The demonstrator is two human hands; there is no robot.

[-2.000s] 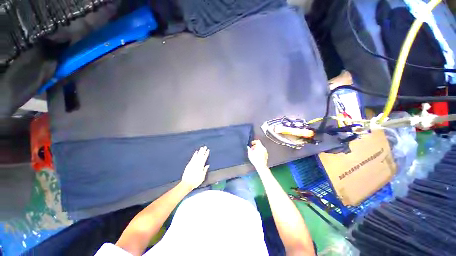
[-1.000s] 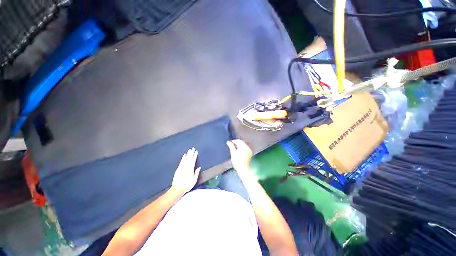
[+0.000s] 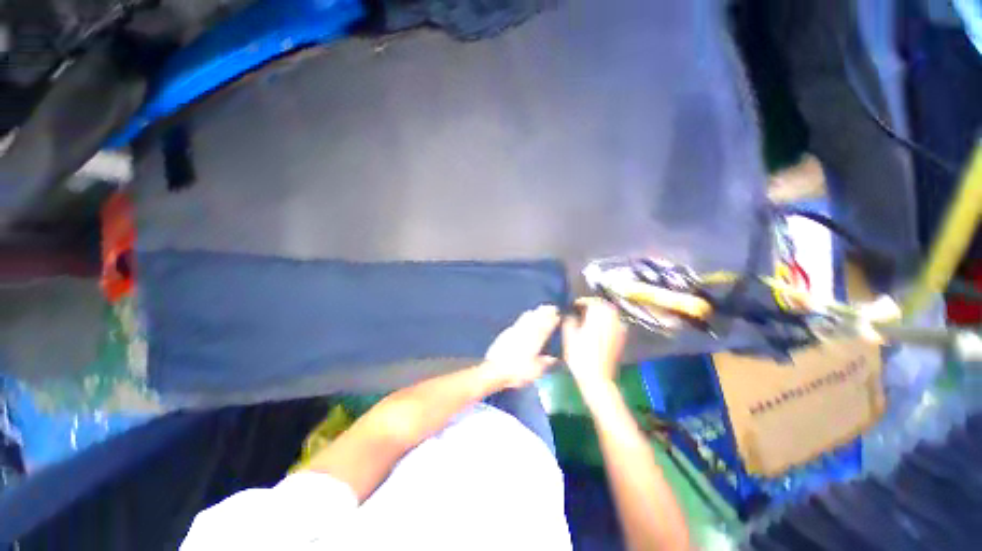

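Observation:
A dark blue trouser leg [image 3: 323, 318] lies flat along the near edge of the grey ironing table cover [image 3: 431, 161]. My left hand [image 3: 524, 344] is at the near right part of the cloth, fingers bent at its right end. My right hand [image 3: 592, 331] is beside it at the same end of the cloth, fingers bent. The frame is blurred, so whether the fingers pinch the cloth cannot be told. The steam iron [image 3: 651, 294] is parked just right of the cloth's end, its tip towards the left.
A blue object [image 3: 253, 48] lies along the far left edge, with dark cloth [image 3: 463, 16] beside it. A yellow hose [image 3: 953, 231] and black cable run at the right. A cardboard box [image 3: 802, 409] sits over a blue crate. Dark garments [image 3: 905, 490] lie at the lower right.
My left hand has moved right along the cloth to its end, close beside my right hand. The whole view has shifted and turned. The iron is still parked.

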